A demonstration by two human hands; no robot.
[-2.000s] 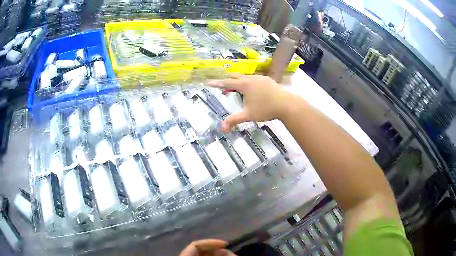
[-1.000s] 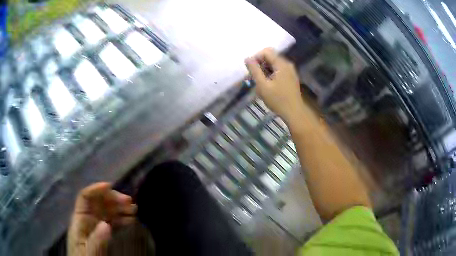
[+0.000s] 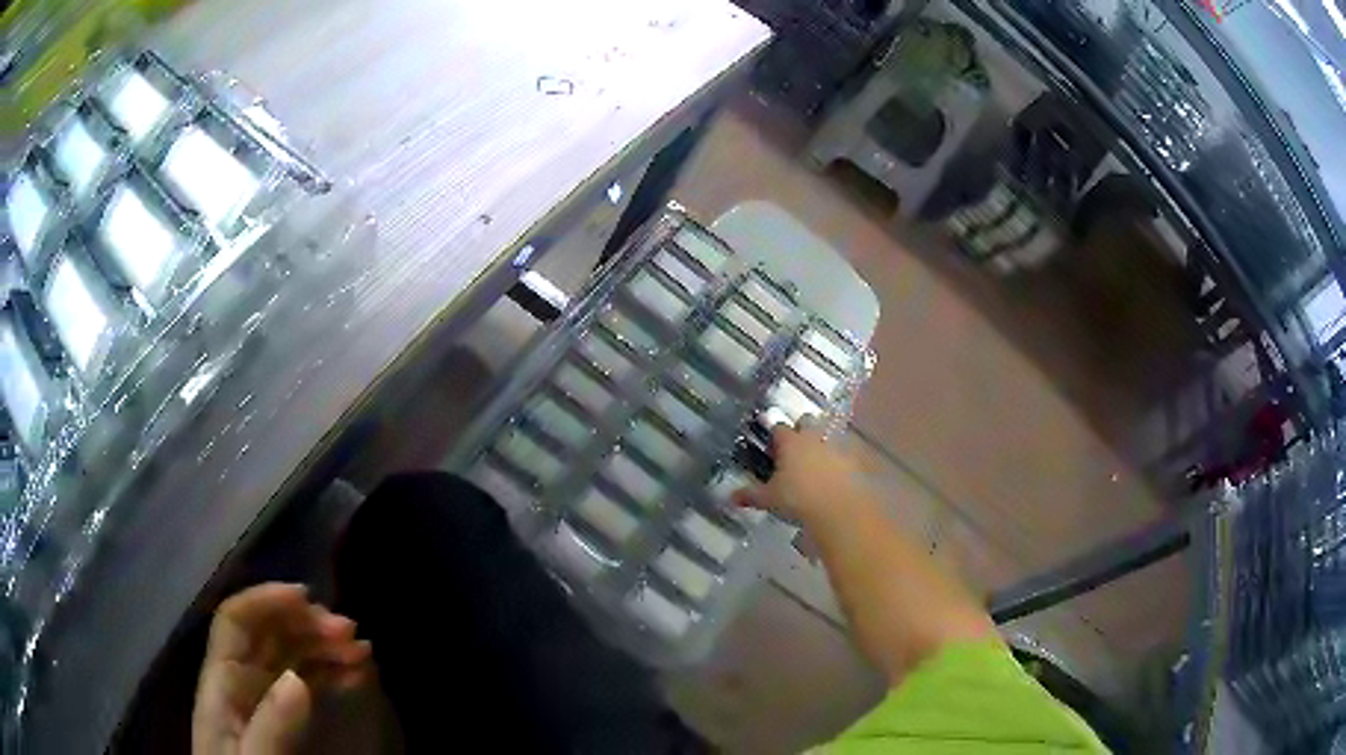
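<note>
The lower clear tray point(image 3: 568, 558) lies on a pale support beside my knee, its pockets holding rows of pale device units point(image 3: 638, 481) with dark side strips. My right hand point(image 3: 809, 475) is at the tray's right edge, thumb and fingers around a dark and white unit point(image 3: 759, 447); whether it is lifted is unclear. My left hand point(image 3: 273, 671) is at the lower left, palm up with fingers loosely curled, and holds nothing visible. On the bench, the filled clear tray point(image 3: 318, 180) is cut off by the left picture edge.
The pale bench point(image 3: 443, 140) has its edge running diagonally between the two trays. A small white block point(image 3: 540, 295) shows beside the bench edge. My dark-clothed knee point(image 3: 443, 590) is between my hands. A pale stool point(image 3: 886, 133) stands on the brown floor, with crowded shelving at right.
The view has turned down and right from the bench. My right hand has gone from the bench tray, past the bench edge, down to the lower tray. My left hand stays low at left.
</note>
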